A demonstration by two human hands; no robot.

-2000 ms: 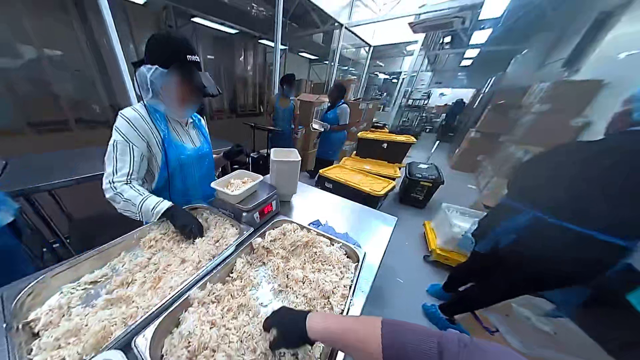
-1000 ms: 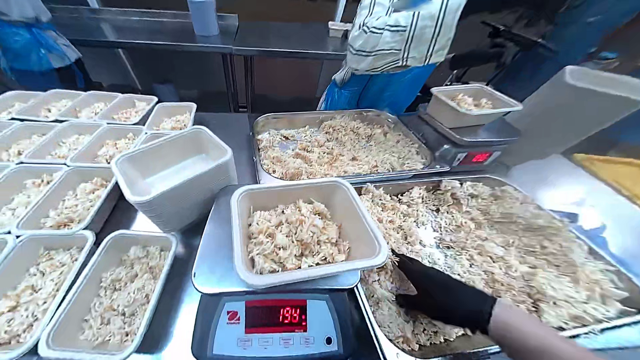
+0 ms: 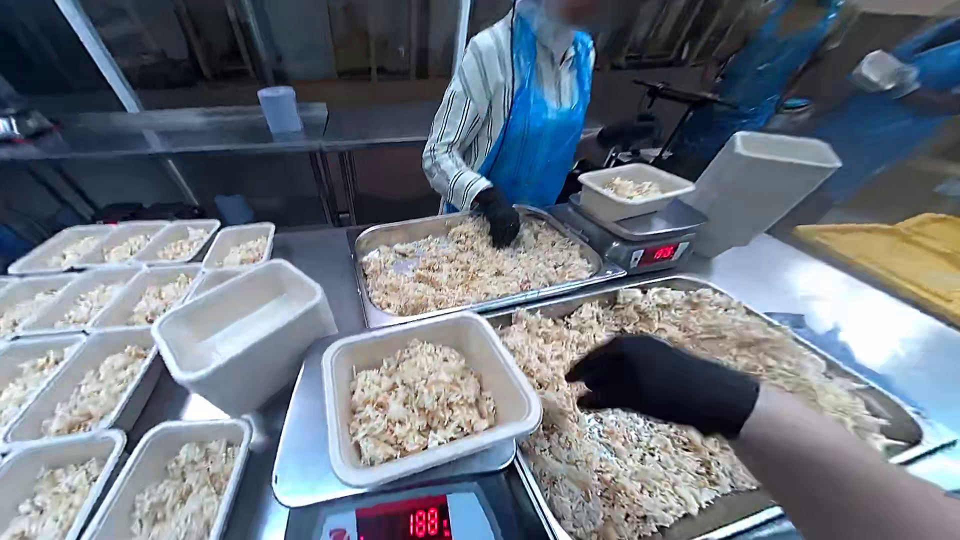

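Note:
My right hand [image 3: 664,386], in a black glove, is over the near metal tray [image 3: 911,420] of shredded food [image 3: 637,472], its fingers bent and partly spread; whether they pinch any food cannot be told. Left of it, a pale fiber container [image 3: 341,375] partly filled with the same food rests on a digital scale [image 3: 300,465] with a lit red display. A tilted stack of nested empty containers [image 3: 247,337] stands left of the scale. My left hand is out of view.
Several filled containers [image 3: 187,480] cover the left side. Across the table, a co-worker's gloved hand [image 3: 499,217] is in a second food tray [image 3: 375,304]. Behind are another scale [image 3: 637,244] with a container [image 3: 637,196], a tall container stack [image 3: 757,195] and yellow lids [image 3: 892,259].
The view has swung left and down from the room to the near scale. The scale's reading has dropped slightly since a second ago. My right hand has lifted from the food in the near tray.

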